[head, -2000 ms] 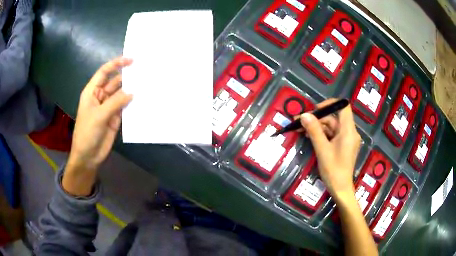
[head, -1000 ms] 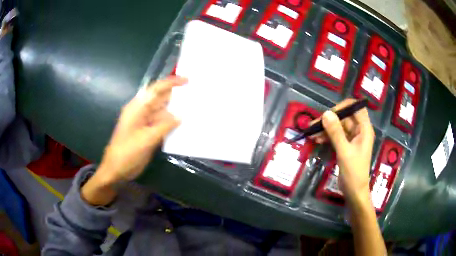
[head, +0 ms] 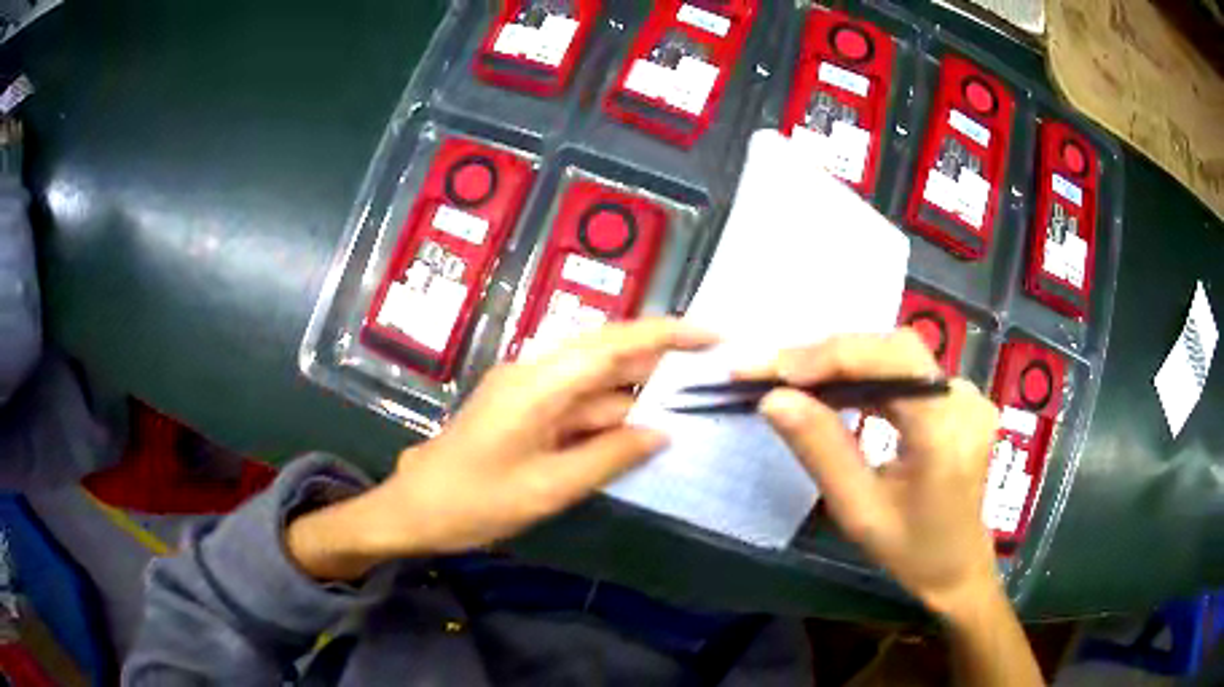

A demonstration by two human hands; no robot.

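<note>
My left hand (head: 537, 436) holds a white label sheet (head: 805, 269) by its left edge, tilted over the clear blister tray (head: 352, 289). My right hand (head: 893, 456) grips black tweezers (head: 859, 392); two slim prongs show, pointing left, with the tips over the lower left part of the sheet. Whether a label is at the tips cannot be told. Red device housings lie in the tray pockets, such as one at the left (head: 450, 255) and one next to it (head: 591, 269). The sheet and my hands hide parts of the lower row.
The tray lies on a dark green bench top (head: 201, 269). A small printed slip (head: 1187, 360) lies on the bench at the right. A tan wooden board (head: 1141, 87) is at the top right. Blue and red items show below the bench at the lower left.
My left hand and the sheet have moved right, uncovering two housings at the left. The tweezers have gone from over a housing to over the sheet. The tray appears shifted left in view.
</note>
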